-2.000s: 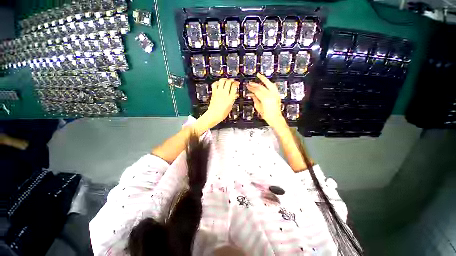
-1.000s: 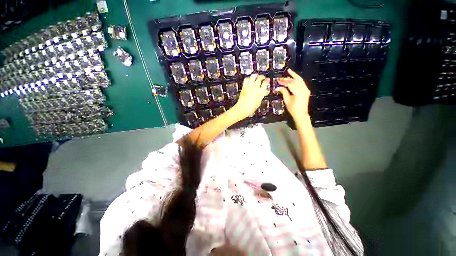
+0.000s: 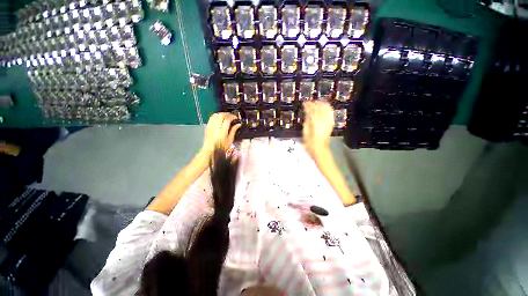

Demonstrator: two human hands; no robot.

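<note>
A glossy black blister tray [image 3: 215,75] lies in front of me, its rows of pockets holding silvery modules [image 3: 268,58] with amber glints. My left hand [image 3: 221,132] is at the tray's near left corner, fingers curled over the edge; the fingertips are partly hidden, so I cannot tell if it grips the tray. My right hand [image 3: 318,117] is over the nearest row, right of the middle, blurred, with fingers bent down; whether it holds a module is not visible.
Broad rows of silvery modules [image 3: 81,69] lie on the green mat [image 3: 165,87] at the left. Loose modules [image 3: 161,33] lie near the pale line. An empty-looking black tray [image 3: 414,92] is at the right, with another dark stack [image 3: 502,104] beyond. Black tray blocks [image 3: 35,231] stand low left.
The view has shifted. My left hand has moved from the tray's middle to its near left corner. My right hand has moved from the third row down to the nearest row.
</note>
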